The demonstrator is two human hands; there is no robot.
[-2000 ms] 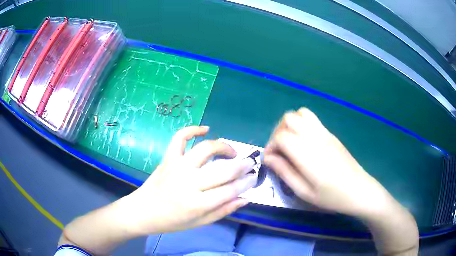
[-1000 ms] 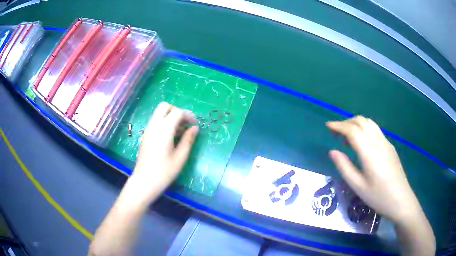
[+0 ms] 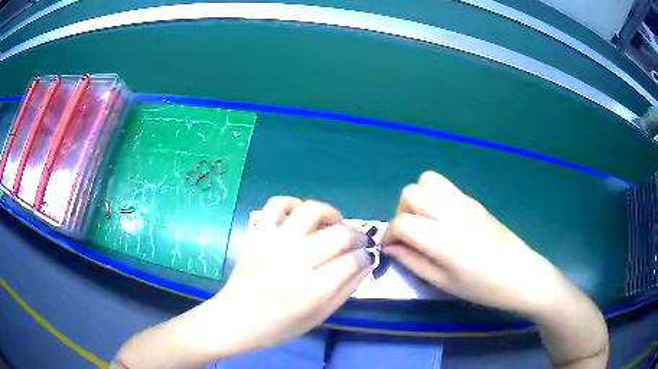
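A silvery metal plate (image 3: 393, 283) lies on the bench in front of me, partly covered by both hands. One dark cut-out with a pale ring (image 3: 374, 257) shows between my fingertips. My left hand (image 3: 299, 267) lies over the plate's left part, its fingertips at the cut-out. My right hand (image 3: 458, 249) is over the right part, thumb and index finger pinched at the same cut-out. Anything small between the fingertips is hidden. Several thin reddish wire loops (image 3: 205, 174) lie on the green mat (image 3: 169, 230).
Clear plastic trays (image 3: 54, 155) with red strips stand left of the mat. Tiny metal bits (image 3: 119, 210) lie at the mat's left side. A grey stack of plates (image 3: 642, 238) stands at the far right. Blue tape (image 3: 346, 121) edges the bench, with pale rails behind.
My left hand has moved from the loops on the mat to the plate. My right hand has closed in on the cut-out beside it. The view has shifted right.
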